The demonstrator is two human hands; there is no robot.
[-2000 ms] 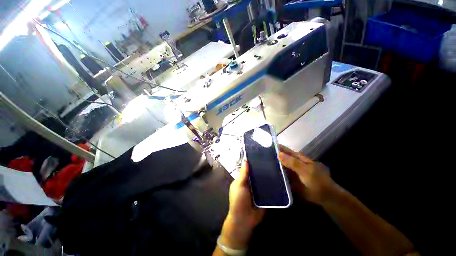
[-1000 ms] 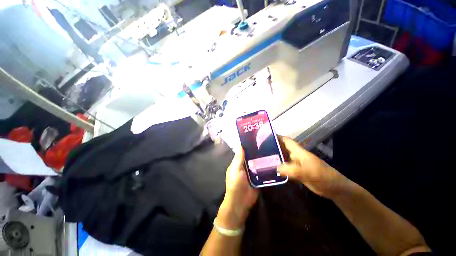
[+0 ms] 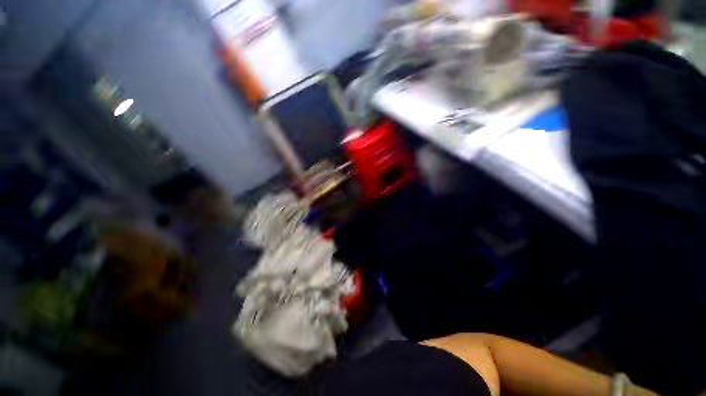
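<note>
The view is blurred. Black cloth hangs at the right over the left end of the white machine table. My left arm crosses the bottom right, with a pale wristband near the frame's lower edge. My left hand is cut off below that edge. My right hand is out of the picture. The phone and the machine head near the needle are not in view.
A crumpled white cloth bundle lies low at centre left. A red stool or crate stands behind it. A pale, blurred machine with a round wheel is at the top. Red cloth shows at top right.
The view has swung far to the left and down. The phone, my right hand and the JACK machine have left the picture. Only my left arm still shows.
</note>
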